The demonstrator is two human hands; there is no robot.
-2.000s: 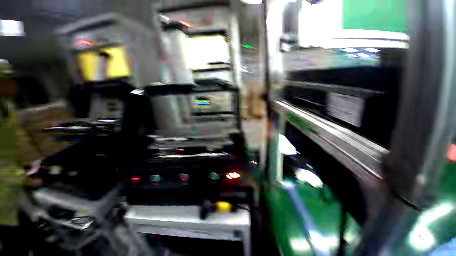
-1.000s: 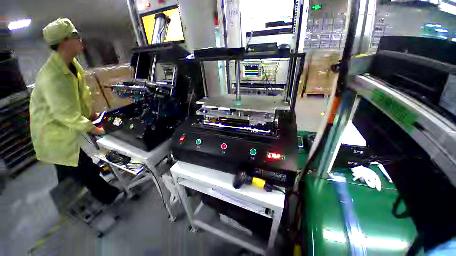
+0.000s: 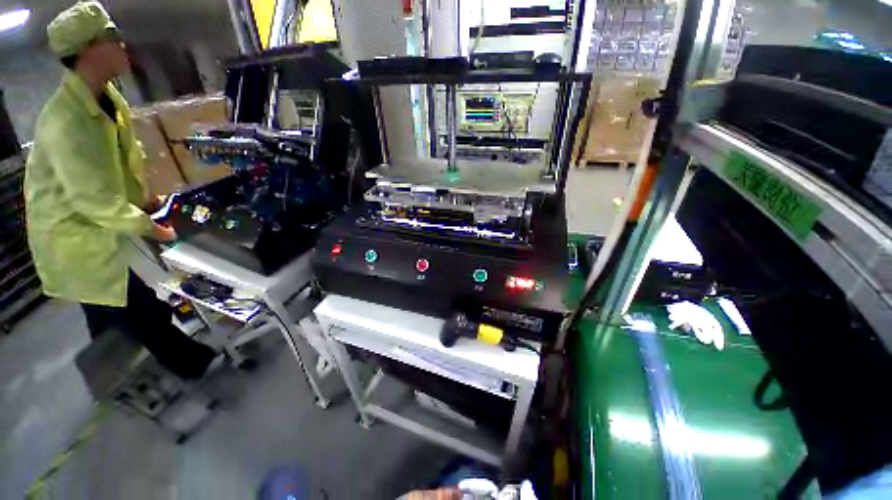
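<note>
At the bottom edge, a cut-off bit of bare hand shows beside white glove-like cloth. I cannot tell which hand each belongs to, or if the cloth is worn or held. In front stands a black test fixture with green and red buttons and a lit red display. Its flat grey press plate sits over the lower part; whether a board lies under it is unclear. A black and yellow scanner-like tool lies at the front right corner of the white stand.
A green bench at right holds a crumpled white glove, under a metal-framed black shelf. At left, a person in a yellow-green smock works at a second fixture. A stool stands by that person's legs. Cartons stand behind.
The blurred view has steadied and turned left since two seconds ago. Since one second ago, the fixtures have shifted slightly left and up. Bare skin and white cloth have appeared at the bottom edge.
</note>
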